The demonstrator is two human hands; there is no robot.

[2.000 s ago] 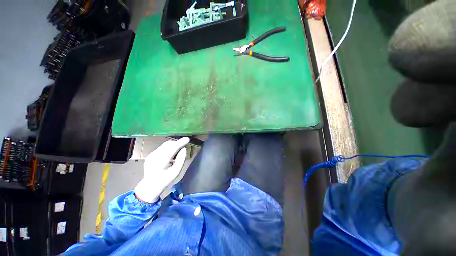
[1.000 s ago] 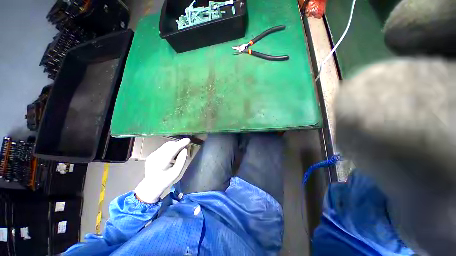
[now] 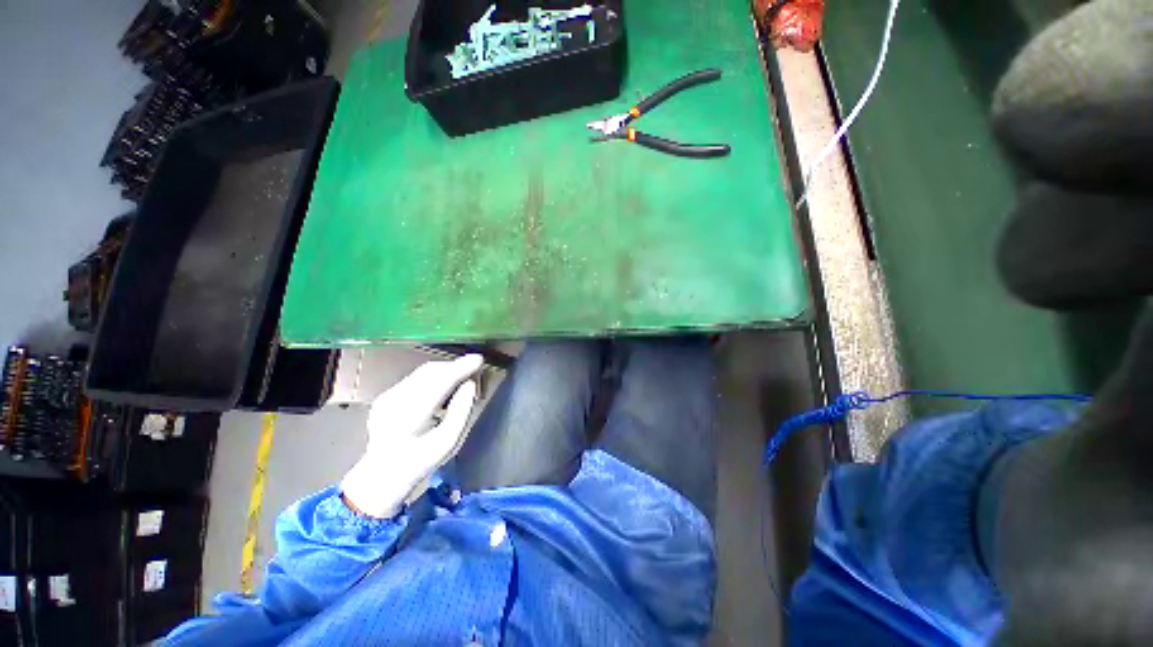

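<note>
Side cutters (image 3: 658,118) with black handles and orange near the pivot lie spread on the worn green mat (image 3: 531,253). A small black bin (image 3: 537,101) at the mat's far edge holds a tangle of pale strips (image 3: 512,38). My left hand (image 3: 411,436), in a white glove, rests by my thigh below the mat's near edge, fingers together; whether it holds anything is not clear. My right hand (image 3: 1075,152) is very close to the camera at the right edge, grey, blurred and cut off; its grip cannot be seen.
A large black tray (image 3: 215,253) stands left of the mat. Stacked black carriers (image 3: 139,139) stand beyond it. A dark green conveyor (image 3: 961,291) runs at the right. A white cable (image 3: 872,95) hangs beside a red-orange wrapped post (image 3: 797,23). A blue coiled cord (image 3: 816,415) lies by my right sleeve.
My right hand swung inward across the right side of the view, then back out to the right edge. My left hand and the cutters have stayed about where they were.
</note>
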